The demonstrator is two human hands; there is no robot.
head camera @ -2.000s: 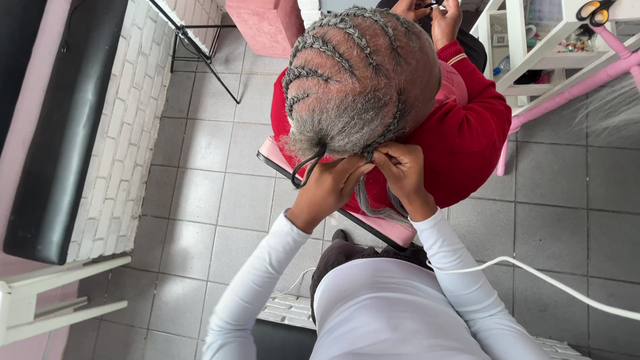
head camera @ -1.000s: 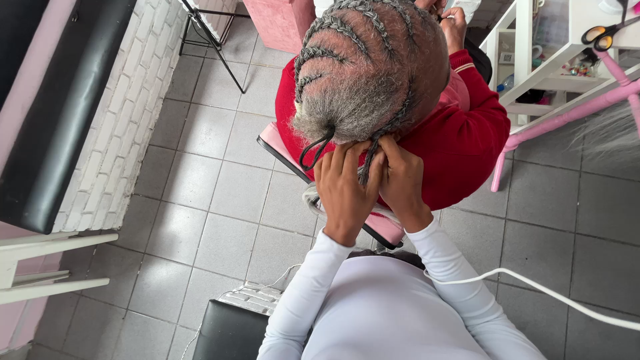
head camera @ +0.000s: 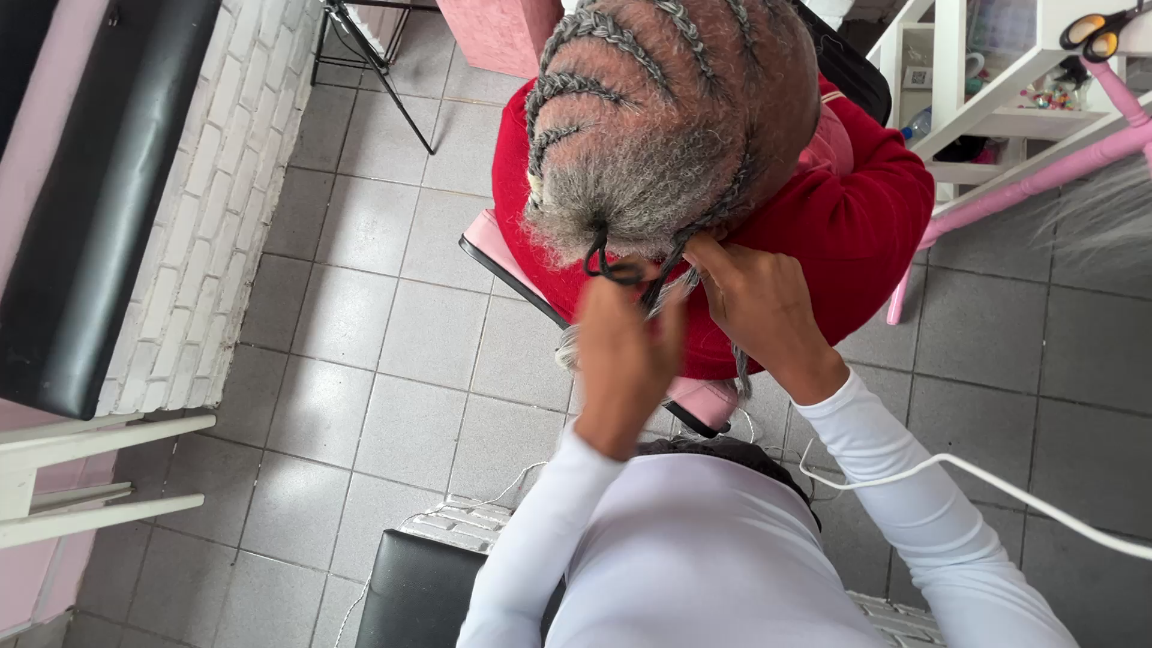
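A seated person's head (head camera: 666, 117) bears several grey and black cornrow braids (head camera: 603, 29) and a loose tuft of grey hair (head camera: 621, 184) gathered at a black tie (head camera: 601, 256). Just below that tuft, my left hand (head camera: 625, 346) is blurred, with its fingers by the dark strands; what it holds cannot be told. My right hand (head camera: 760, 297) pinches the braid (head camera: 720, 209) near the edge of the scalp, thumb and forefinger closed on it. Grey strands hang beneath both hands, over the person's red top (head camera: 873, 225).
The person sits on a pink chair (head camera: 706, 400). A white cable (head camera: 1017, 490) crosses by my right forearm. Scissors (head camera: 1102, 34) lie on a white shelf unit (head camera: 981, 99) at the upper right. A black padded bench (head camera: 99, 225) stands left, a black stool seat (head camera: 418, 589) below.
My left hand has moved away from my right hand, to the left, and is now blurred. My right hand stays at the braid. The view has shifted a little.
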